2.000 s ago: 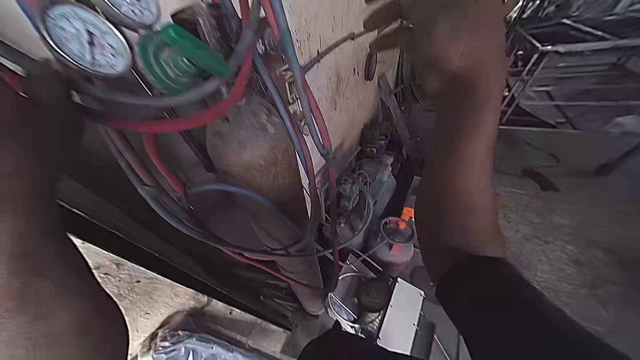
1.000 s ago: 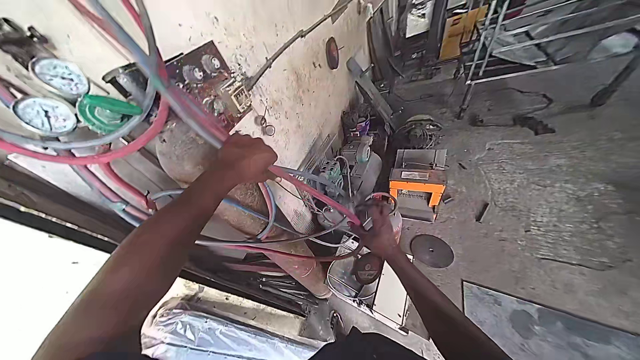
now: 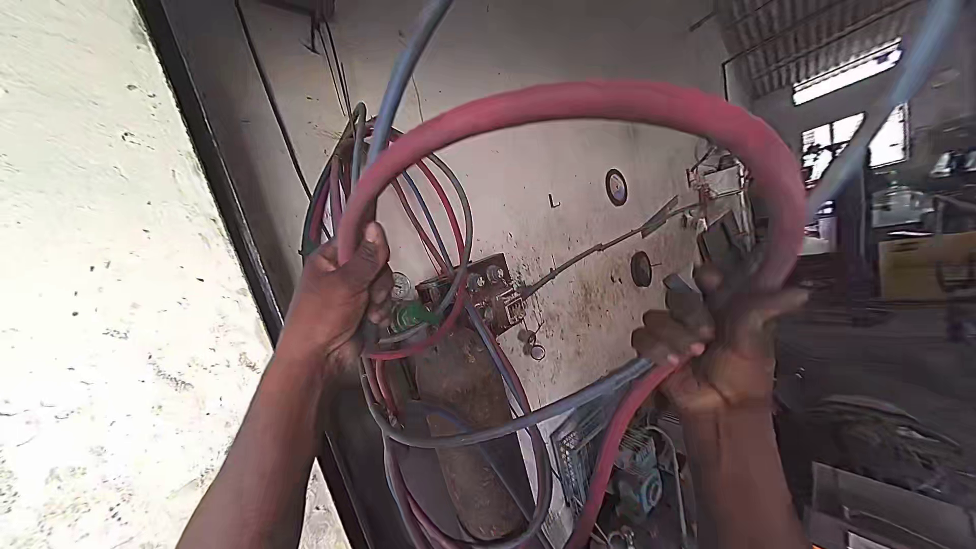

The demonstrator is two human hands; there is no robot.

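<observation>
My left hand (image 3: 351, 290) is closed around the red hose (image 3: 595, 101) and the blue hose beside it, left of centre. The hoses arch up and across to my right hand (image 3: 709, 343), which grips them at the right; part of that hand is blurred. More of the blue-grey hose (image 3: 488, 436) sags between my hands, in front of a rusty gas cylinder (image 3: 465, 404). A green regulator part (image 3: 412, 316) and a pressure gauge (image 3: 400, 286) sit just right of my left hand. Other coiled hoses (image 3: 465, 206) hang on the wall behind.
A doorway frame (image 3: 221, 191) runs beside the bright wall (image 3: 99, 229) at the left. An electrical board (image 3: 488, 293) is mounted on the back wall, with a cable (image 3: 587, 255) running right. Low down stand a wire grille (image 3: 576, 450) and a greenish machine (image 3: 640, 484).
Both hands have come up with the hoses, which now form a high arch between them. The view has tilted up and turned left. The hanging coil on the wall has come into sight.
</observation>
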